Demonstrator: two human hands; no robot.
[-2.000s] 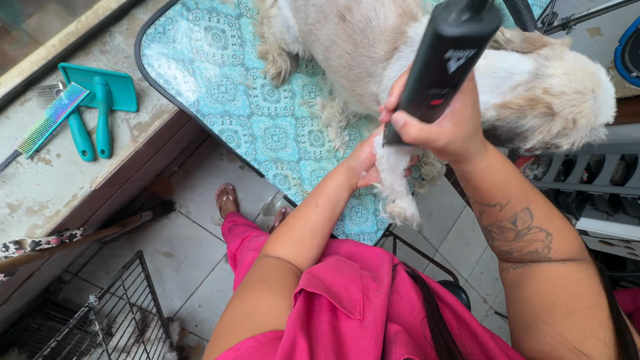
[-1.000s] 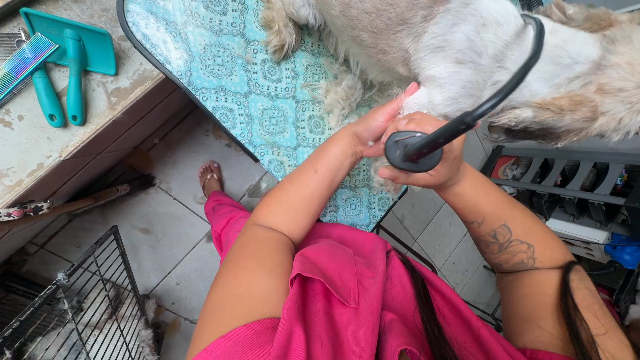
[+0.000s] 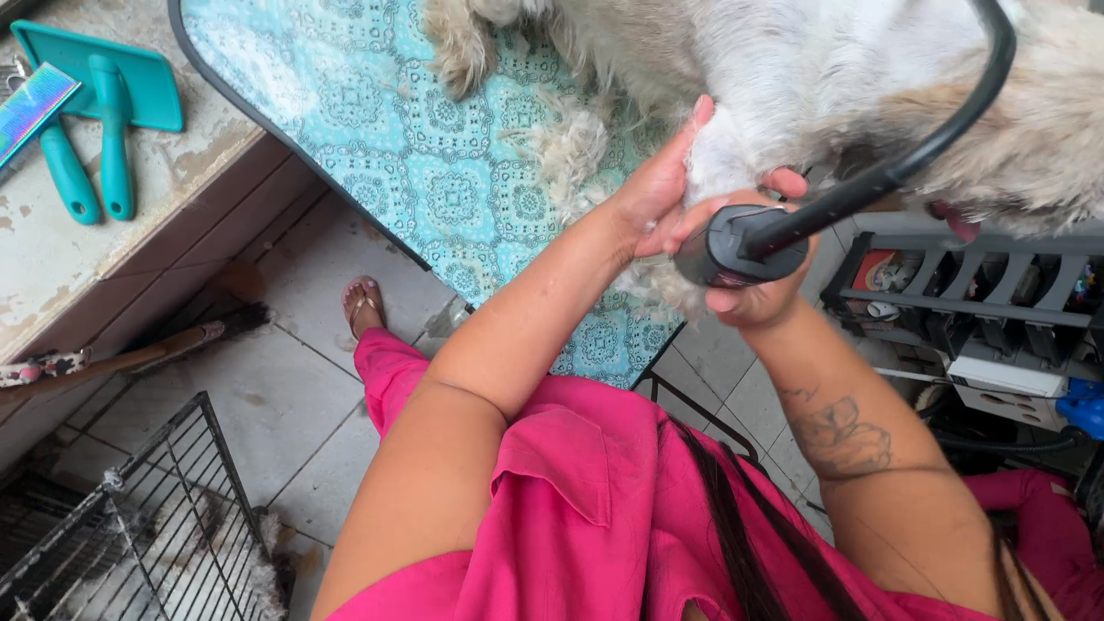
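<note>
A dog with white and tan fur [image 3: 776, 78] stands on a table with a turquoise patterned cover [image 3: 457, 194]. My right hand [image 3: 759, 293] grips a black electric hair clipper [image 3: 733, 250], its corded end turned up toward me and its blade hidden. The cord arcs over the dog's shoulder. My left hand [image 3: 660, 194] holds the dog's white front leg [image 3: 720, 168] from the left side, close against the clipper; the fingers are partly hidden. Loose clipped fur [image 3: 573, 147] lies on the cover left of the leg.
At left, a ledge [image 3: 207, 155] carries two teal-handled grooming tools [image 3: 110, 103] and a metal comb [image 3: 34, 108]. A black wire cage [image 3: 203, 466] with a furry animal inside stands at lower left. A grey rack [image 3: 975, 293] holding small items is at right.
The clipper has tipped from slanting over the leg to pointing its corded end at me. My left hand has moved up the leg. The view has shifted somewhat.
</note>
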